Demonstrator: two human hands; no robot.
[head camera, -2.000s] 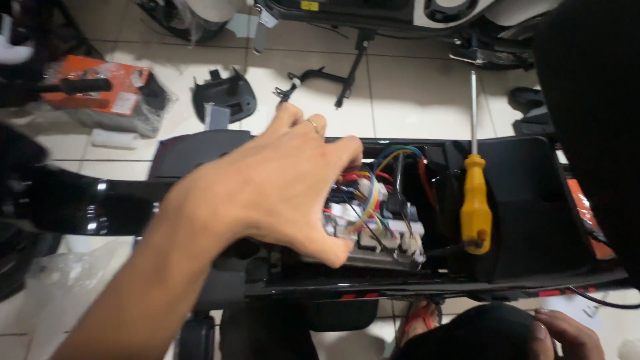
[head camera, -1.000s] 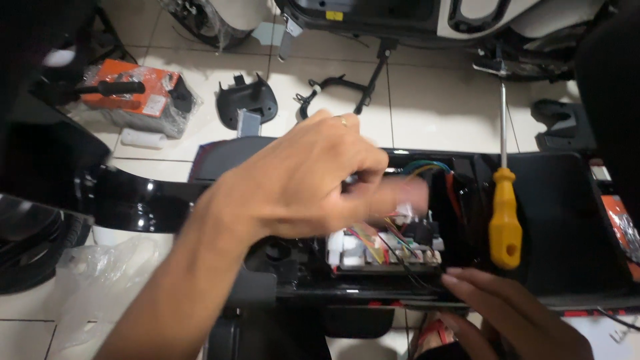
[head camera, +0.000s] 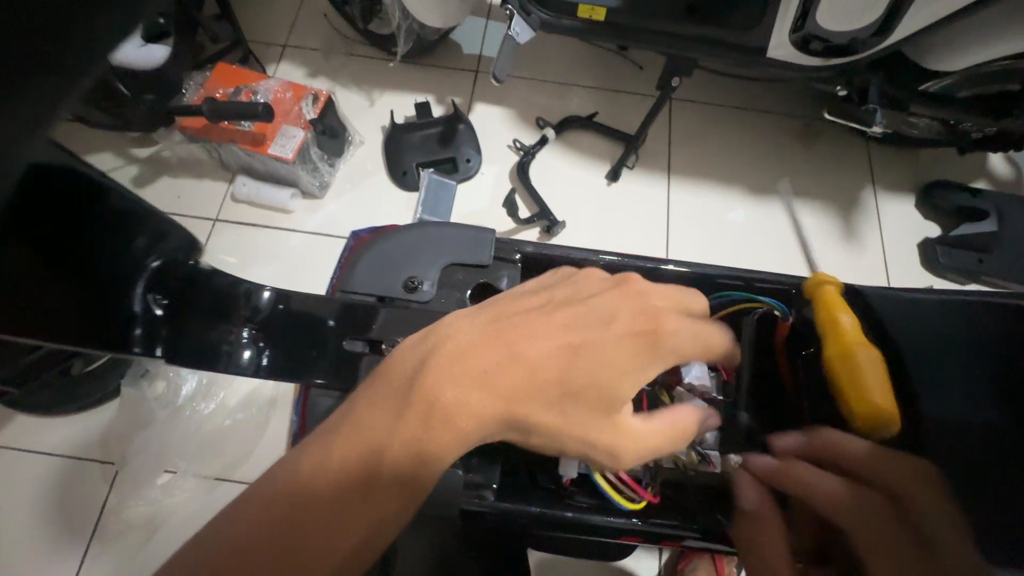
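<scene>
My left hand reaches across the open compartment of a black scooter body, thumb and fingers apart over a bundle of wires and white connectors. Whether its fingertips touch a connector is hard to tell. Blurred, my right hand is at the compartment's near edge, fingertips close to the connectors; what lies between its fingers cannot be made out. Yellow, pink and red wires loop out below my left hand. A screwdriver with a yellow handle lies across the body to the right, its shaft pointing away from me.
Beyond the body, a black centre stand, a black plastic cover and a plastic-wrapped orange box rest on the tiled floor. Another scooter stands at the top. Clear plastic wrap lies at lower left.
My right hand has come up from the lower right to the compartment. My left hand has opened from the more closed pose of a second ago. The yellow, pink and red wire loop now shows below it.
</scene>
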